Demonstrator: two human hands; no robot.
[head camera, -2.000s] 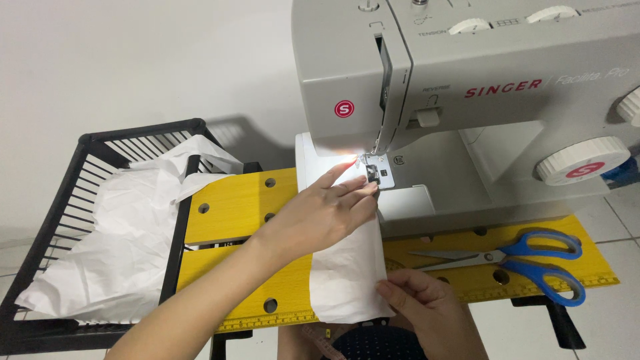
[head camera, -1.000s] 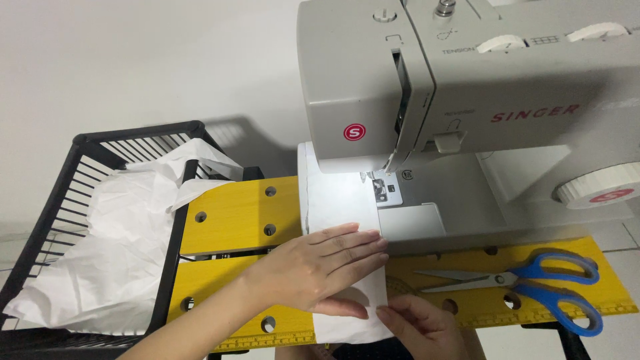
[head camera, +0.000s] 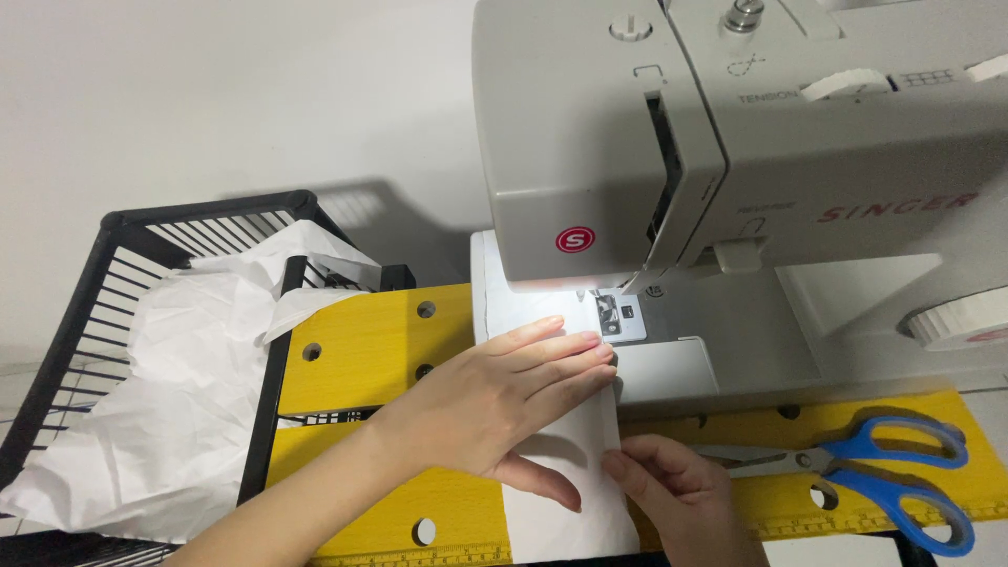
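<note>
A strip of white fabric (head camera: 571, 520) lies over the left part of a Singer sewing machine (head camera: 583, 157) and down across the yellow workbench top. My left hand (head camera: 512, 394) rests flat on the fabric, fingers spread, fingertips near its right edge and just below the lit needle area. My right hand (head camera: 677, 492) pinches the fabric's right edge between thumb and fingers, lower down. The metal needle plate (head camera: 628, 317) shows at the fabric's right edge; the needle tip and presser foot are partly hidden.
Blue-handled scissors (head camera: 811, 461) lie on the yellow workbench top (head camera: 370, 339), right of my right hand. A black basket (head camera: 59, 331) holding crumpled white fabric (head camera: 189, 378) stands at the left. A measuring scale runs along the bench's front edge.
My left hand has moved from beside the needle down the fabric toward me, and now lies slightly higher than one second ago. The right hand still pinches the edge.
</note>
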